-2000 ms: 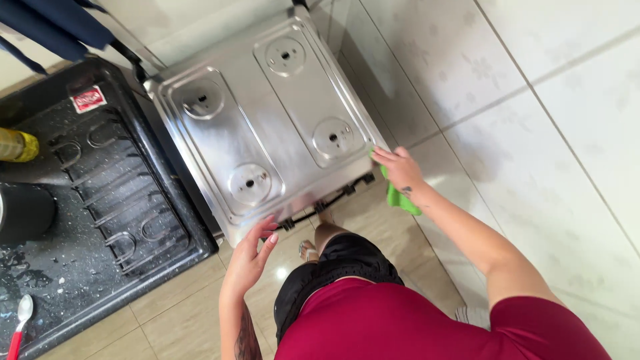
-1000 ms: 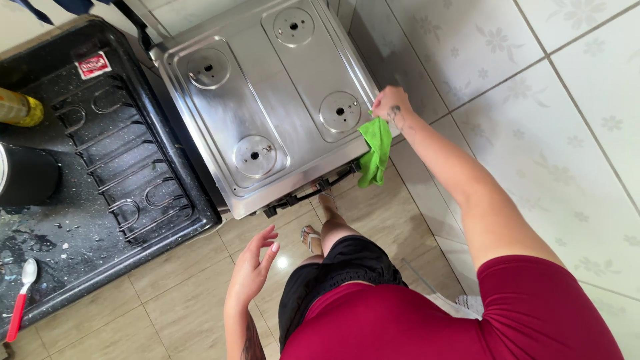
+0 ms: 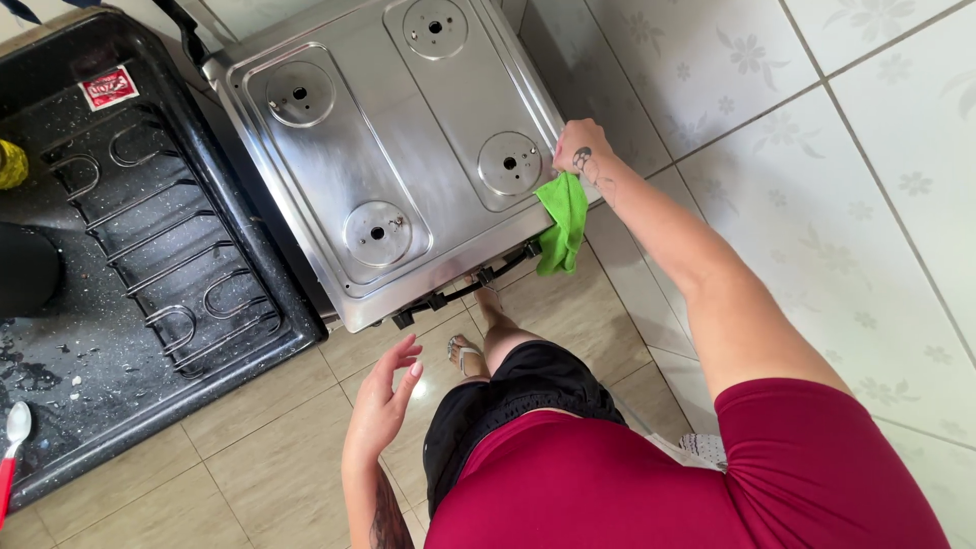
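Note:
My right hand (image 3: 581,146) is closed on a green cloth (image 3: 563,221) at the right edge of the stainless steel stovetop (image 3: 396,137), beside the near right burner opening. The cloth hangs down over the stove's front corner, close to the black knobs (image 3: 485,276). Empty, with its fingers apart, my left hand (image 3: 385,396) hovers in front of the stove, over the floor. The stovetop has its grates off, and its round burner recesses show bare.
Left of the stove, a black speckled sink counter (image 3: 191,415) bears a black wire stove grate (image 3: 164,244), a black pot (image 3: 27,267), a spoon with a red handle (image 3: 17,435) and a yellow item (image 3: 11,164). A tiled wall (image 3: 785,206) stands close on the right.
My left hand has come away from the stove's front left corner, where it was two seconds ago. My right hand stays at the right edge, now more closed, with the cloth hanging beneath it.

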